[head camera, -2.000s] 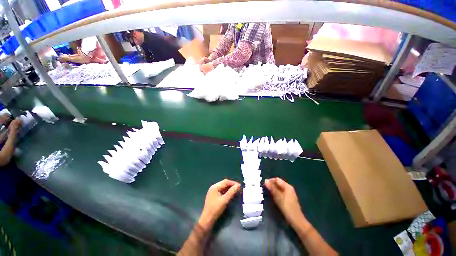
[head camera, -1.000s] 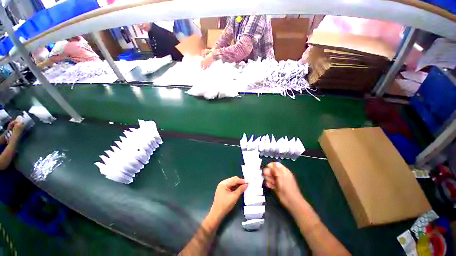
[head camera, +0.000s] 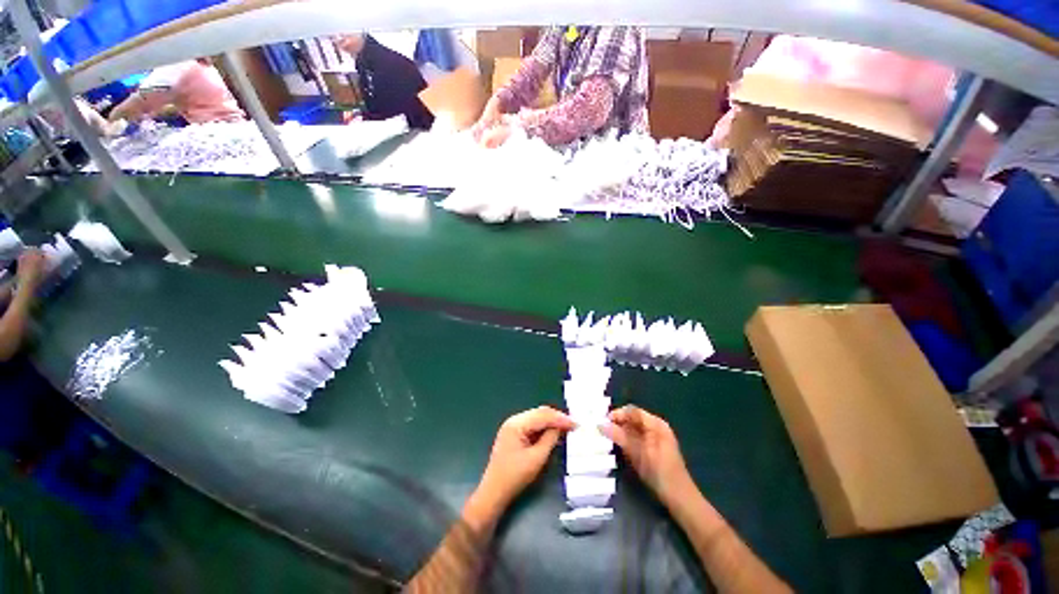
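Note:
A row of white pieces (head camera: 589, 464) runs toward me on the dark-green bench. Its far end meets a second, crosswise saw-toothed row (head camera: 650, 341). My left hand (head camera: 528, 447) is at the left side of the near row, thumb and fingertips pinched together at its edge. My right hand (head camera: 646, 446) is at the right side, fingertips on the row's edge. Whether either hand grips a piece cannot be told. A wider bundle of white pieces (head camera: 304, 339) lies to the left.
A closed brown carton (head camera: 871, 418) lies at right, with tape rolls (head camera: 1008, 571) near the corner. Small glittery bits (head camera: 107, 362) lie far left by another person's hand. Across the belt are a white heap (head camera: 511, 180), flattened cartons (head camera: 813, 157) and a person's arms.
My right hand has come back down and inward to the row's right edge. My left hand stays at the left edge. The rows have not visibly changed.

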